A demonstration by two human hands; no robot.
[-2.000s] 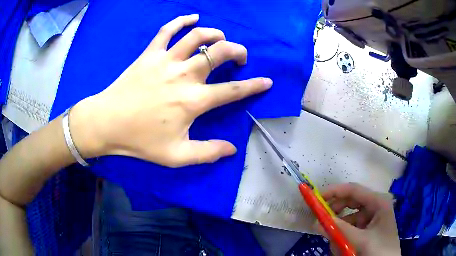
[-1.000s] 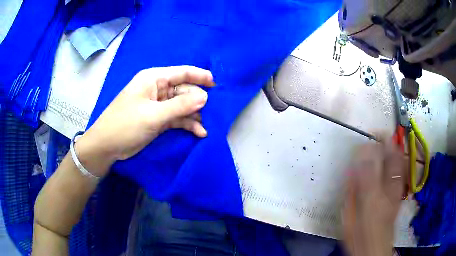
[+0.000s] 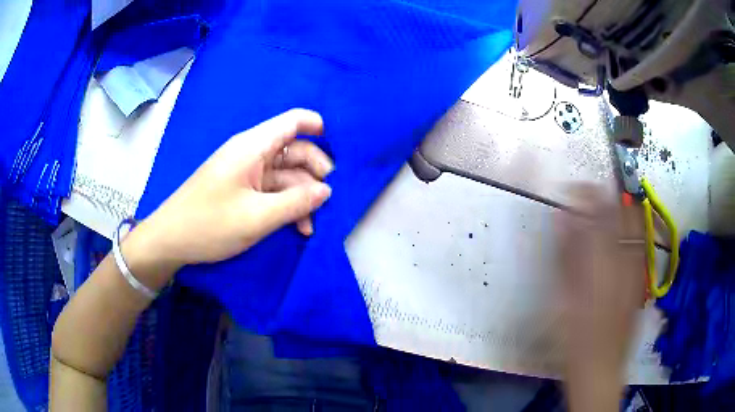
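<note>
A large bright blue garment panel (image 3: pixel 242 88) lies over the table, its right edge slanting and its lower part folded. My left hand (image 3: pixel 266 181) is on top of it with the fingers curled and the thumb near them; whether cloth is pinched between them cannot be told. My right hand (image 3: pixel 592 265) is strongly blurred, right of the panel. The scissors (image 3: pixel 661 249) lie at the right with their blades towards the machine. The right hand overlaps the red handle, and the yellow loop shows; contact cannot be told.
The sewing machine head (image 3: pixel 637 40) stands at the upper right. A blue pile of cut pieces (image 3: pixel 48 105) and a pale blue-grey piece (image 3: pixel 133 84) lie left. Bunched blue pieces (image 3: pixel 697 314) are at the right edge. A mesh basket (image 3: pixel 28 298) is at the lower left.
The scissors have gone from my right hand's grip beside the panel to the table near the machine. My left hand has curled from spread fingers. The panel's right edge now slants, uncovering more table.
</note>
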